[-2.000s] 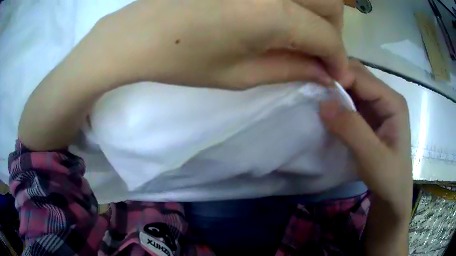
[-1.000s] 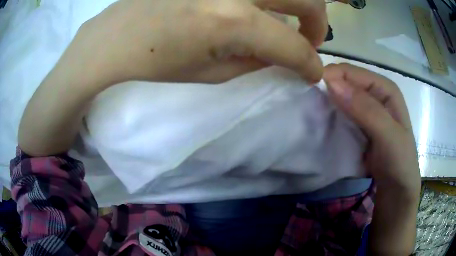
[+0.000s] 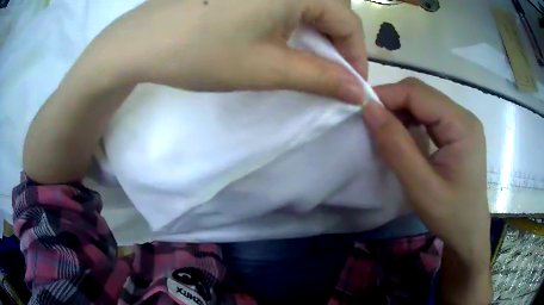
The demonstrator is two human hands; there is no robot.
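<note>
A large white fabric piece (image 3: 238,143) hangs over the table edge and my lap, with a seam running diagonally across it up to my fingertips. My left hand (image 3: 280,53) reaches across from the left and pinches the cloth's narrow folded edge (image 3: 337,56) between thumb and fingers. My right hand (image 3: 438,137) pinches the same edge from the right, thumb in front, close beside my left thumb. The fold stands up between the two hands. Part of it is hidden behind my left fingers.
A dark small patch (image 3: 388,37) lies on the machine bed. A white scrap (image 3: 483,56), a yellowish strip (image 3: 514,50) and a slim dark tool (image 3: 531,30) lie at upper right. A yellow-rimmed basket (image 3: 525,225) is at lower right. More white cloth (image 3: 36,77) spreads at left.
My left hand has shifted left and up along the edge, showing more of the fold and the dark patch. My right hand has moved slightly left, and its thumb now presses the fold.
</note>
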